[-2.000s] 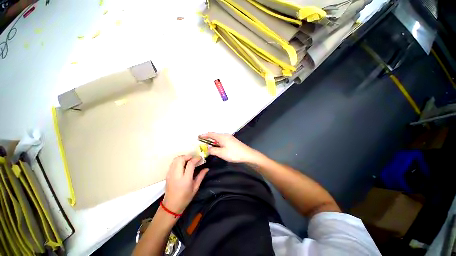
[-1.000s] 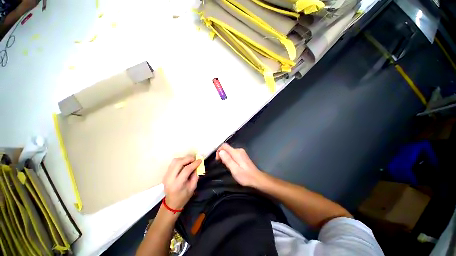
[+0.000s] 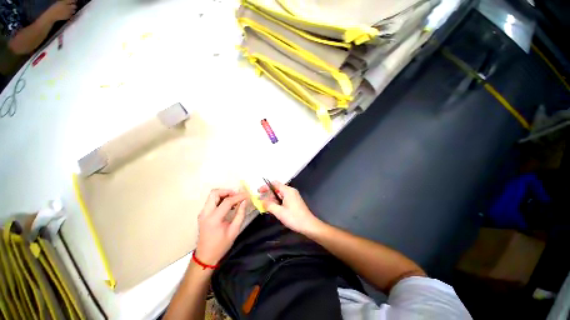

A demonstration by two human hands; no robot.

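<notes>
A beige fabric panel lies on the white table, with yellow binding tape down its left edge. Two grey tabs sit at its far corners with a rolled beige band between them. My left hand holds the near right corner of the panel, where a yellow tape end shows. My right hand holds dark pointed snips just right of that tape end. The red-and-purple lighter lies on the table beyond my hands.
A stack of beige panels with yellow edges stands at the far right, another stack at the lower left. Yellow offcuts and a looped dark cord lie on the far left table. Another person's arm shows at the upper left.
The snips' blades now point up from my right hand, which has moved back beside the tape end. The view has shifted, and more of the other person's arm shows.
</notes>
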